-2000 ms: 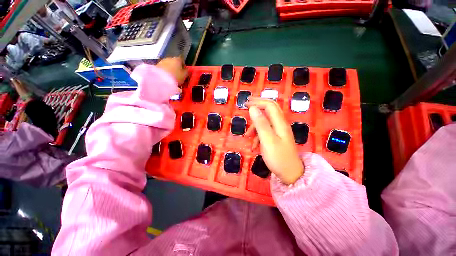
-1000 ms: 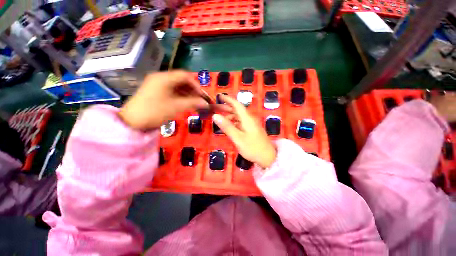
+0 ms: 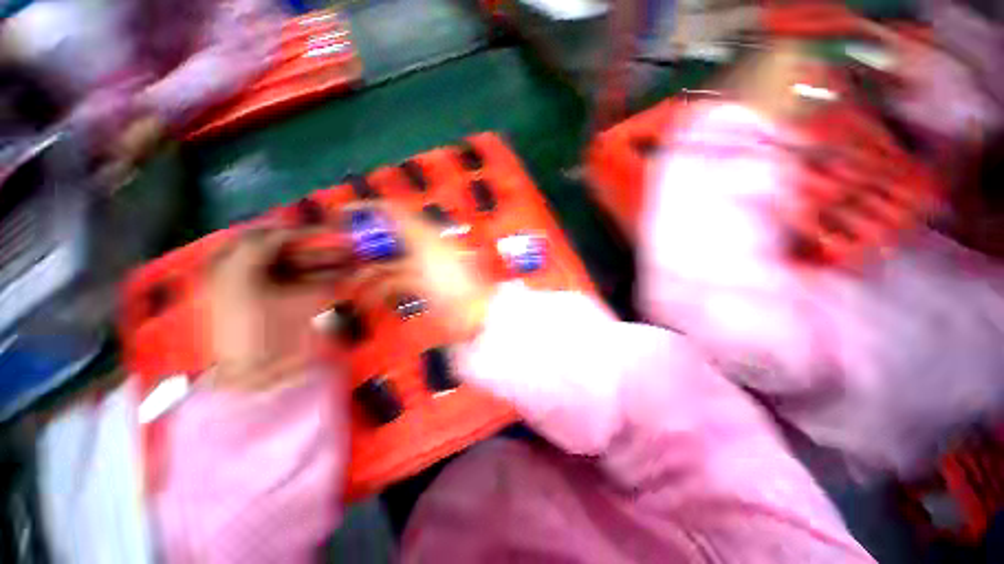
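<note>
The view is strongly blurred. An orange-red pocketed tray (image 3: pixel 444 424) lies tilted across the view in front of me, with dark smartwatches (image 3: pixel 378 399) in its pockets. My left hand (image 3: pixel 262 303) is over the tray's left part, fingers curled beside a dark shape; whether it grips this is unclear. My right hand (image 3: pixel 435 270) is over the middle, its fingertips at a smartwatch with a lit blue-violet screen (image 3: pixel 374 236), which it seems to hold. Another lit smartwatch (image 3: pixel 522 252) sits in the tray right of my right hand.
Another person's pink sleeve (image 3: pixel 721 231) and hand are over a second orange-red tray (image 3: pixel 622 165) at the right. A further orange-red tray (image 3: pixel 286 88) and a person in pink are at the upper left. Blurred white material (image 3: pixel 88 485) is at the lower left.
The view has turned to the right and the tray now looks slanted. My hands have moved apart, and a lit blue-violet screen shows between them. The neighbour's arm now reaches over the right tray.
</note>
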